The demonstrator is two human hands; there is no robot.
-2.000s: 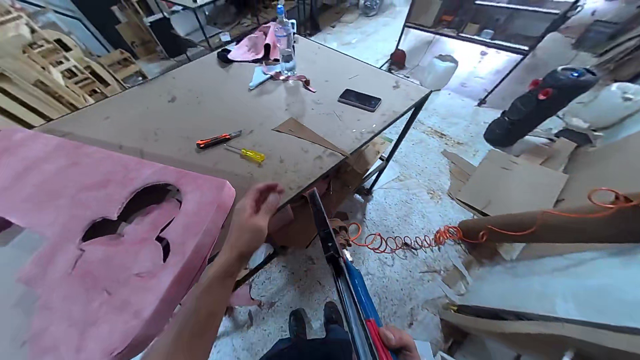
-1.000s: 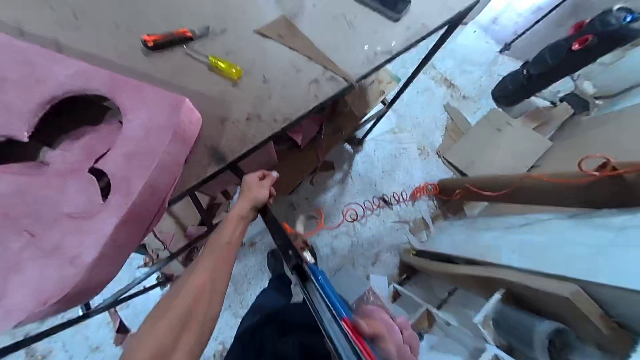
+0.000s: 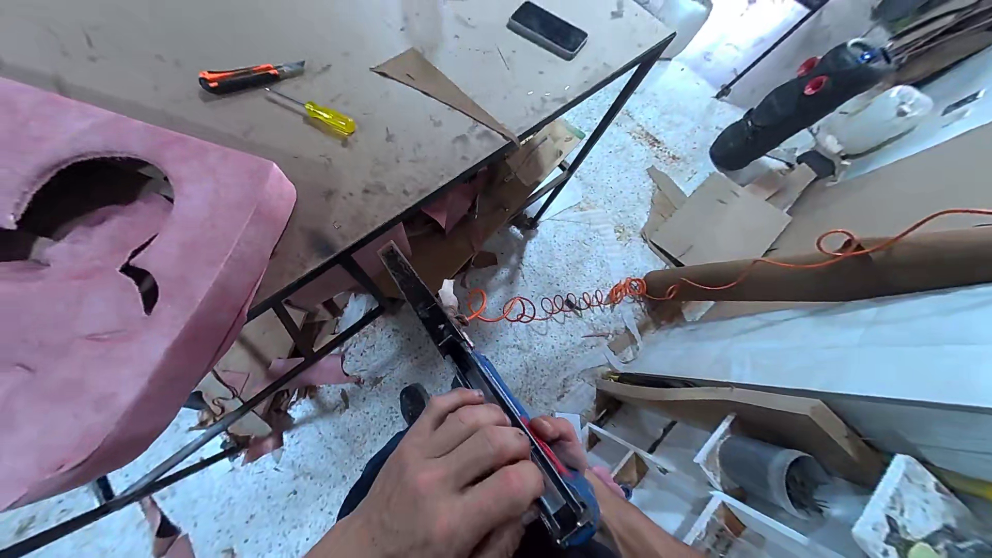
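Note:
A long black, blue and red pneumatic stapler point(image 3: 496, 387) lies across both my hands, its magazine rail pulled out toward the table edge. An orange coiled air hose point(image 3: 554, 302) runs near it. My left hand point(image 3: 461, 473) rests with curled fingers over the tool's near part. Around the tool's red and blue body, my right hand point(image 3: 570, 449) is closed and partly hidden. On the table point(image 3: 325, 186) are a utility knife point(image 3: 249, 77), a yellow-handled screwdriver point(image 3: 329, 118) and a phone point(image 3: 547, 30).
A pink fabric-covered panel with cutouts point(image 3: 225, 225) overhangs the table at left. A thin brown offcut point(image 3: 442, 89) lies near the table edge. Scraps lie below the table. At right are a brown roll point(image 3: 759, 271), a white divided box point(image 3: 659, 473) and a black cylindrical object point(image 3: 798, 105).
My left hand has moved from the far end of the tool, by the table edge, back to its near part beside my right hand. The view has tilted down.

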